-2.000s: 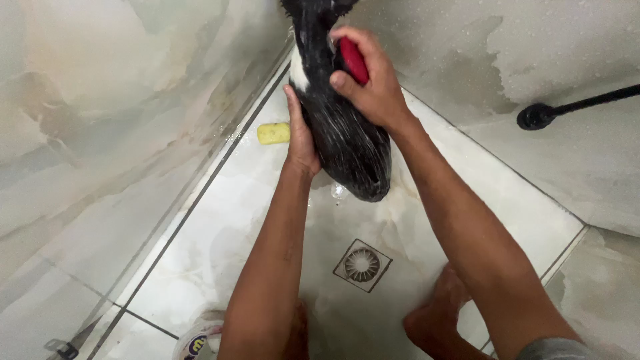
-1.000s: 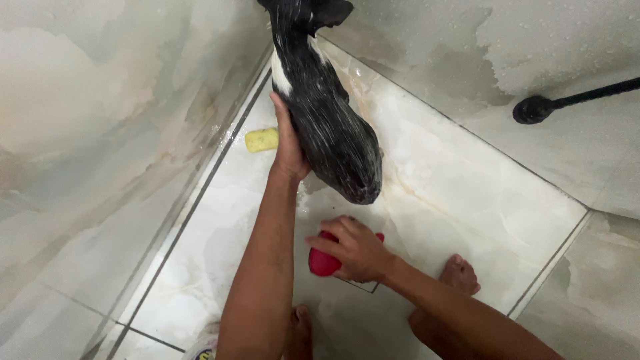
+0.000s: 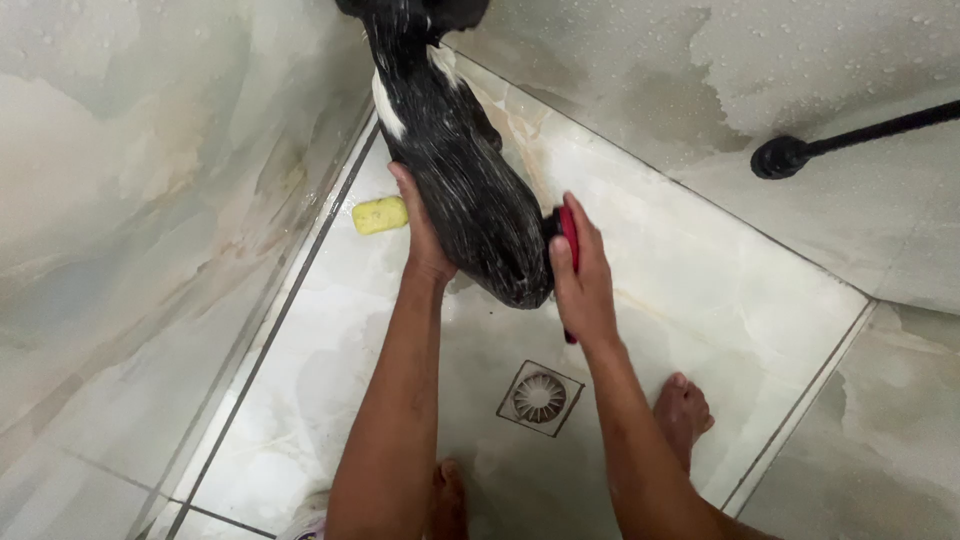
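A wet black dog with white patches (image 3: pixel 472 187) stands in the corner of the tiled shower floor, head toward the top edge, its fur streaked with lather. My left hand (image 3: pixel 427 232) rests against the left flank of the dog, thumb up along its side. In my right hand (image 3: pixel 586 277) is a red and black brush (image 3: pixel 570 232), held against the dog's right hindquarter; its working face is hidden. Beside my left hand a yellow bar of soap (image 3: pixel 379 215) lies on the floor.
A square floor drain (image 3: pixel 539 398) lies between my forearms. My bare feet (image 3: pixel 681 420) are on the tiles. Marble-look walls (image 3: pixel 150 187) meet behind the dog. A black bar (image 3: pixel 862 139) crosses the upper right. A partly hidden container (image 3: pixel 307 525) stands at the bottom edge.
My right hand has gone with the brush from the dog's upper back, down over the floor by the drain, and up to its hindquarter. My left hand has stayed at the flank.
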